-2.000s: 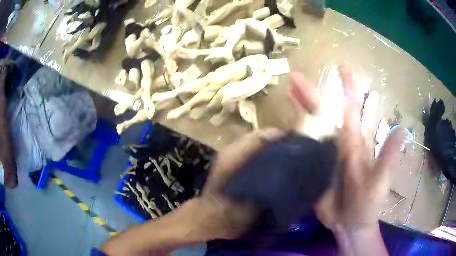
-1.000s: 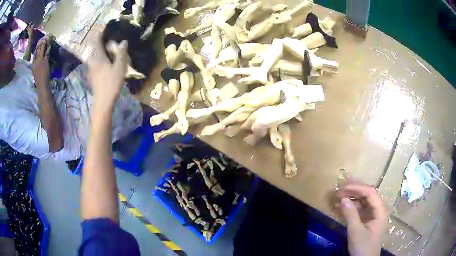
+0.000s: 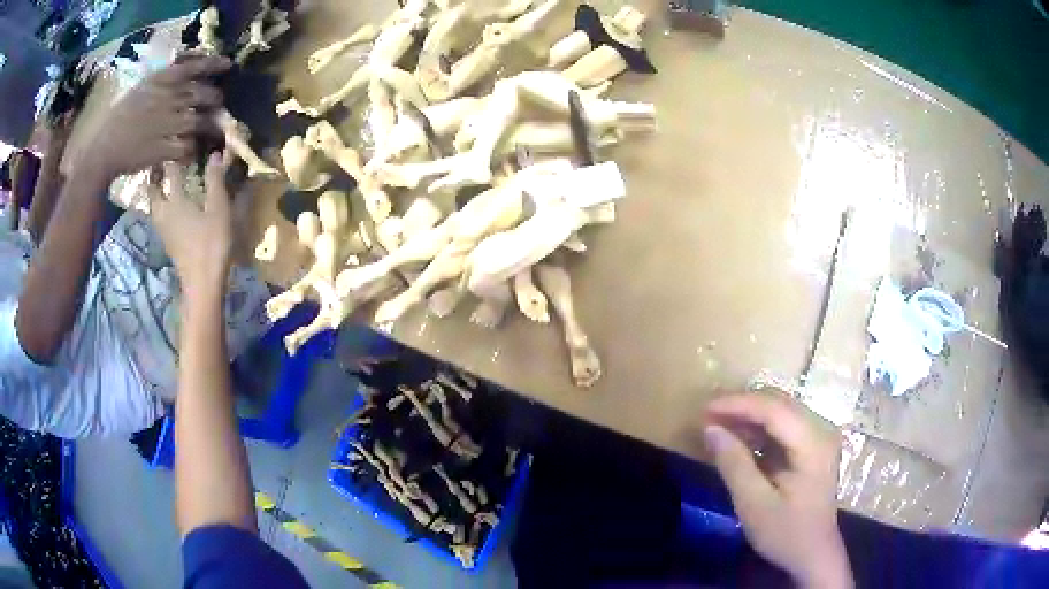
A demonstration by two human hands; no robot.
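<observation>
My left hand [image 3: 196, 224] reaches to the far left, fingers apart, just below another person's hand; no held piece is visible in it. Beside it, a black piece with cream legs [image 3: 244, 150] lies among dark pieces. My right hand [image 3: 782, 466] is at the near bench edge, fingers loosely curled and empty. Cream lower bodies [image 3: 483, 230] are heaped at the centre left of the bench, some with small black pieces. One leg [image 3: 567, 328] points towards the near edge.
Another person's hand [image 3: 150, 115] is over the bench at left. A blue parts basket [image 3: 495, 535] of cream-and-black legs is below the bench [image 3: 679, 288]. At right are a whitish crumpled patch with a ring and thin stick [image 3: 903, 334], and black pieces [image 3: 1024, 270]. A green conveyor runs behind.
The black piece first held between both hands went left with my left hand, which now shows fingers apart and no visible hold. My right hand stays near the bench edge. The view has shifted.
</observation>
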